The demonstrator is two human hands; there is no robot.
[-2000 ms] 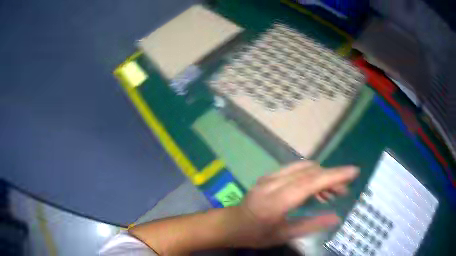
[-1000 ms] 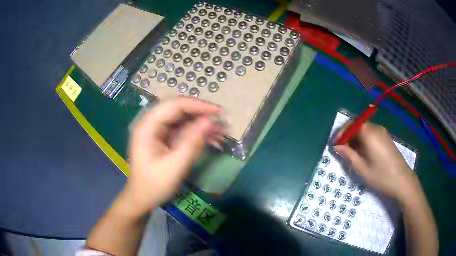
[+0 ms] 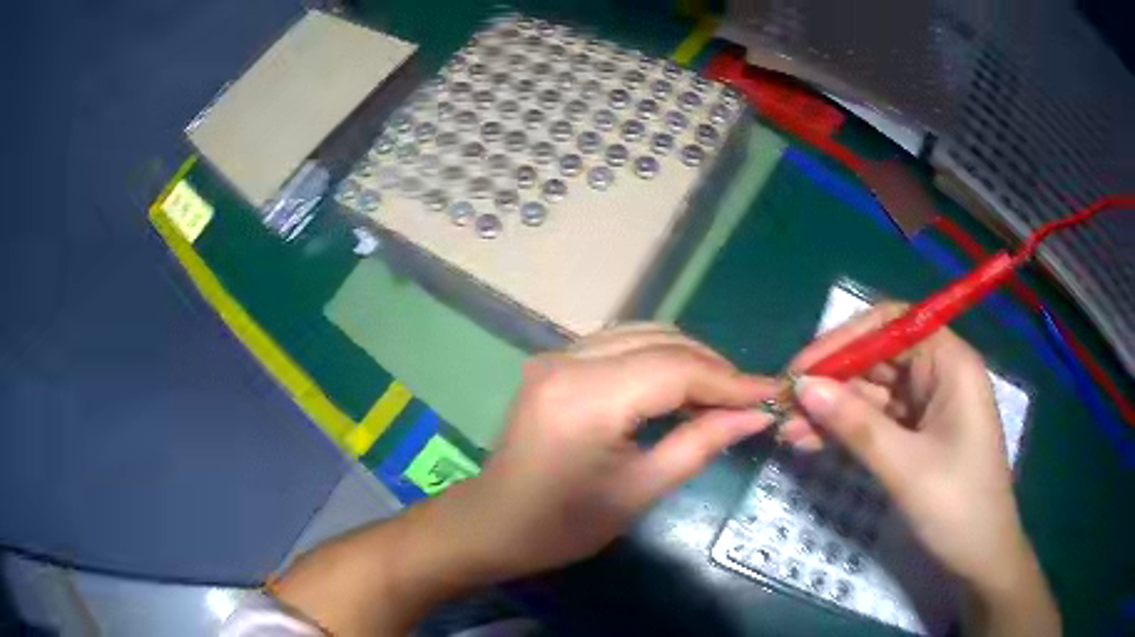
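Note:
My left hand (image 3: 610,436) reaches in from the lower left and pinches a small speaker unit (image 3: 777,406) between thumb and fingertips; most of the unit is hidden by the fingers. My right hand (image 3: 927,436) holds the red test probe (image 3: 915,321), its tip at the speaker unit. The fingertips of both hands meet there, above the mat. The right-hand blister tray (image 3: 744,550) lies below my right hand, partly filled with discs and partly covered by the hand. The left-hand tray stack (image 3: 585,268) carries rows of discs, with bare tan board along its near side.
A tan board stack (image 3: 303,106) sits at the far left. A green sheet (image 3: 429,342) lies under the tray stack. Filled trays (image 3: 1058,187) are at the upper right. The red probe wire (image 3: 1083,214) runs off right. Yellow tape (image 3: 268,336) marks the mat's edge.
My left hand has moved right from the tray stack to meet my right hand. The probe has moved from over the blister tray's far edge to the unit in my left fingers.

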